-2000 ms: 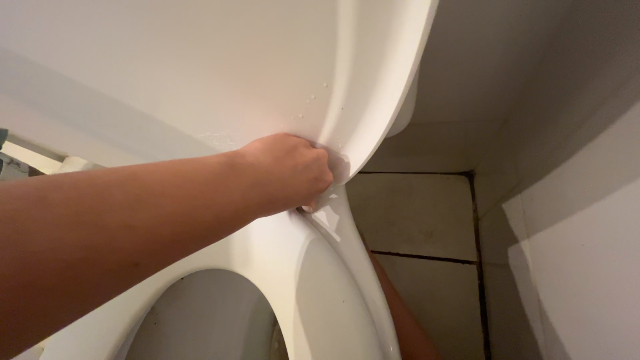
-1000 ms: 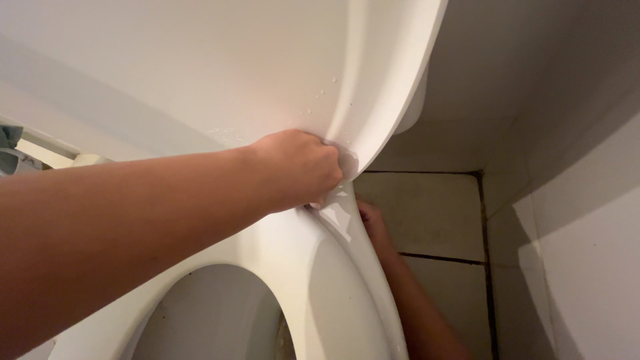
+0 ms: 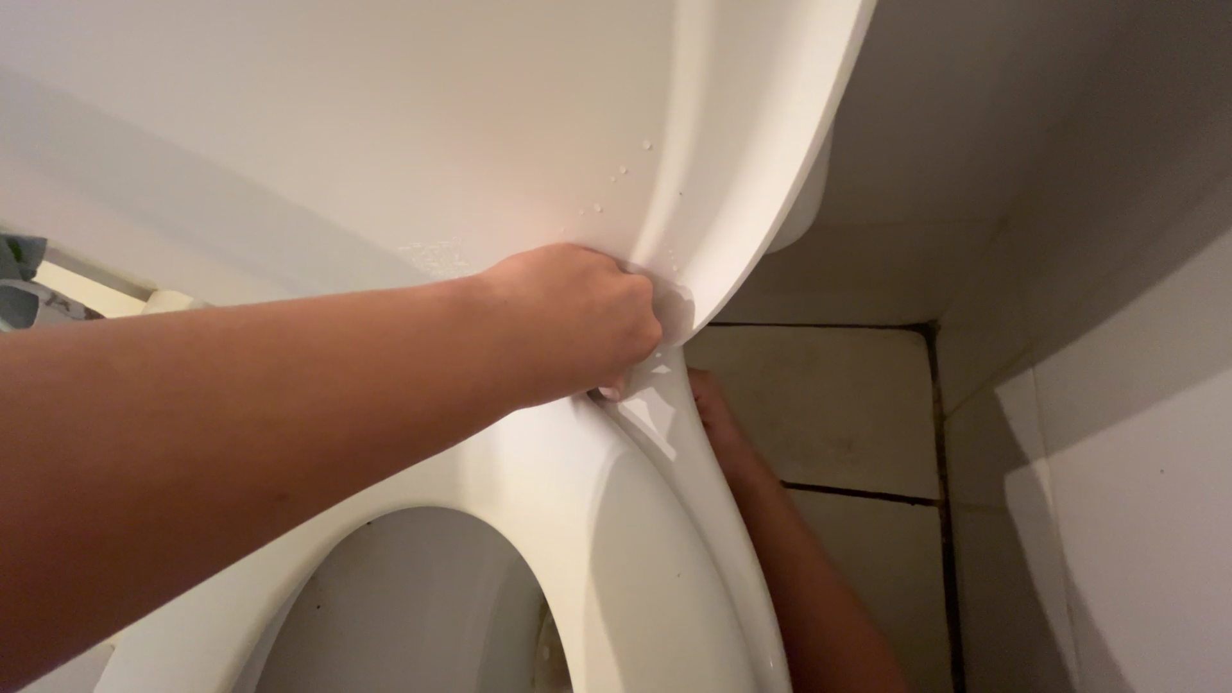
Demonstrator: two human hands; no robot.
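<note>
My left hand [image 3: 587,322] reaches in from the left, its fingers curled down at the corner where the raised white toilet lid [image 3: 404,135] meets the white toilet seat [image 3: 539,462]. A fingertip shows by a small dark gap at this hinge area; whatever lies under the fingers is hidden. On the outer side of the toilet bowl's rim [image 3: 717,539], my right hand [image 3: 710,399] reaches up from below. It is mostly hidden behind the rim, and what it touches cannot be seen. Water drops dot the lid above my left hand.
The bowl opening [image 3: 414,597] is at the bottom. Beige floor tiles [image 3: 828,404] with dark joints lie right of the toilet, beside a pale tiled wall [image 3: 1145,385]. Partly visible grey-green and patterned items [image 3: 29,289] are at the far left edge.
My right hand, out of sight two seconds ago with only part of the arm showing, has come up beside the outer rim. My left hand stays at the lid's corner.
</note>
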